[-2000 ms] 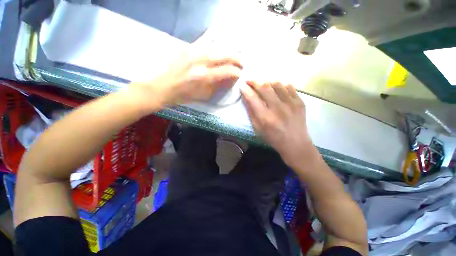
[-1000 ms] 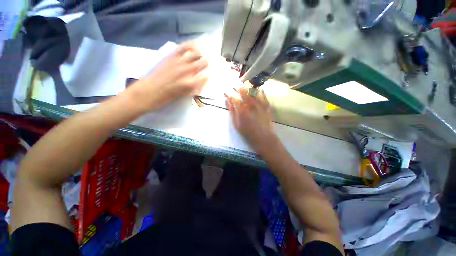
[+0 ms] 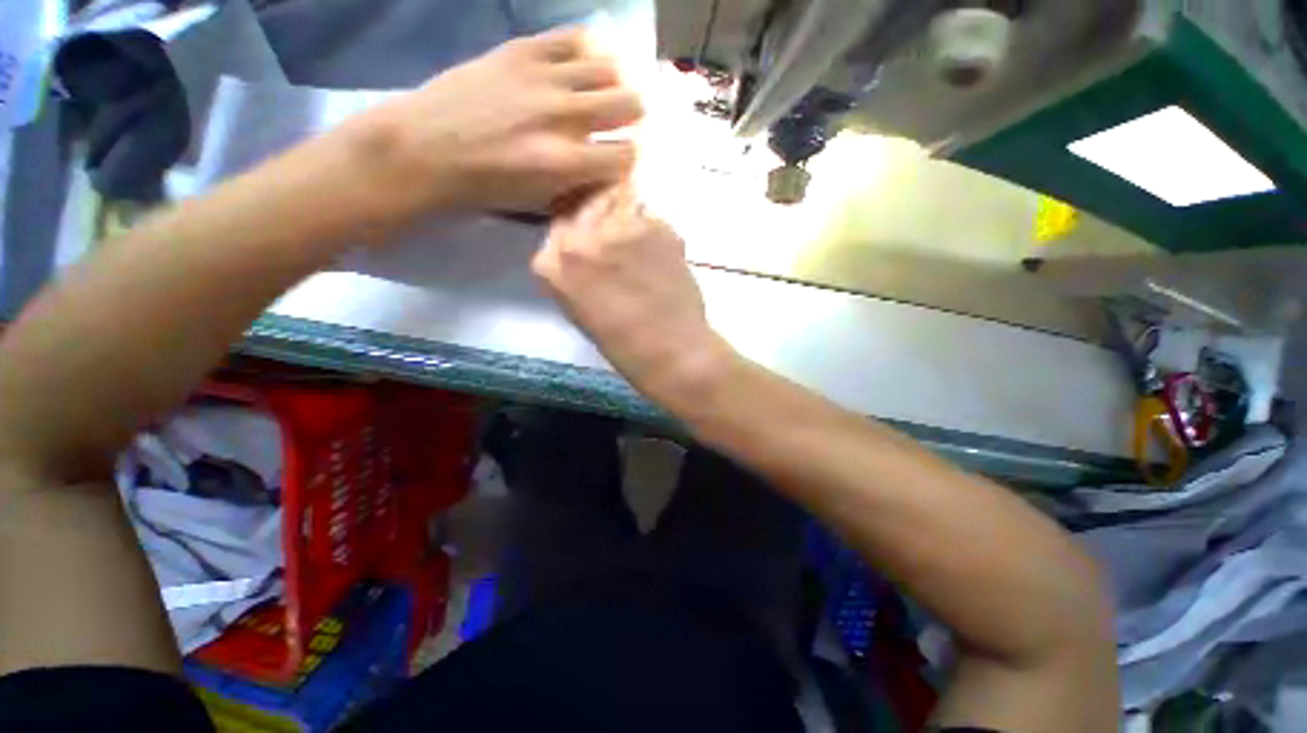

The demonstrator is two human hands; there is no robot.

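Observation:
A pale cloth piece [image 3: 628, 40], washed out by the lamp, lies beside the needle area [image 3: 712, 95] of the cream sewing machine. Grey cloth [image 3: 452, 258] lies on the table under my left forearm. My left hand [image 3: 530, 122] is over the cloth, left of the needle, with its fingers bent. My right hand [image 3: 624, 272] is closed in a loose fist just below it, and the fingertips of both hands meet. Whatever is between the fingers is hidden by the hands and blur.
The machine head's green-edged panel [image 3: 1068, 158] hangs at upper right. Orange- and red-handled scissors [image 3: 1158, 437] lie at the table's right end. Grey cloth [image 3: 1190, 573] is heaped at lower right. A red basket [image 3: 344, 501] with pale cloth stands at lower left, above a blue basket [image 3: 351, 680].
My right hand has moved left from beside the needle to meet my left hand. The view has shifted, and the machine head sits further right and higher.

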